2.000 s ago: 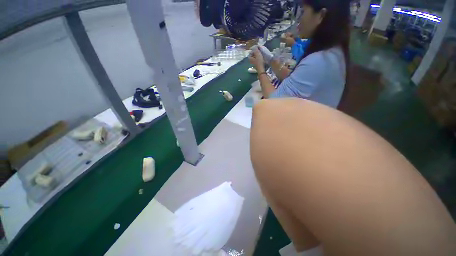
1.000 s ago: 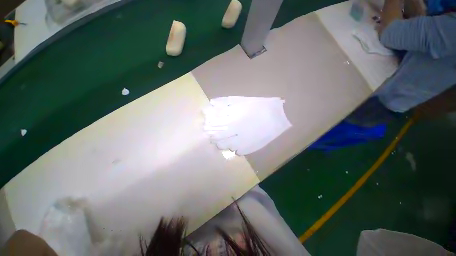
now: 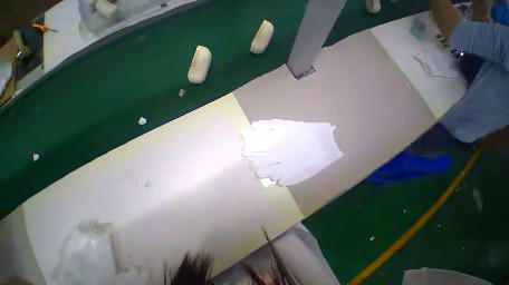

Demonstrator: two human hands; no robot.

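White gloves or a flat glove [image 3: 296,151] with ruffled fingers pointing left lie on the bench [image 3: 357,92]. Two cream oblong units [image 3: 199,65] lie on the green conveyor belt [image 3: 111,83], apart from each other; the farther one [image 3: 262,38] is nearer the grey post. A crumpled, translucent plastic bag [image 3: 86,253] lies at the bench's lower left. Neither of my hands shows clearly. Only a thin brownish sliver shows at the bottom left edge, and I cannot tell what it is.
A grey post [image 3: 315,36] stands at the belt's near edge. Small white bits [image 3: 142,121] lie on the belt. A clear tray [image 3: 120,14] and an orange tool [image 3: 43,28] are beyond it. Another person's sleeve [image 3: 485,42] is at the upper right. Dark hair strands cross the bottom edge.
The view has swung down to the bench, and the large bare arm at the right has left it. Since one second ago, the skin-coloured shape at lower left has nearly left the picture.
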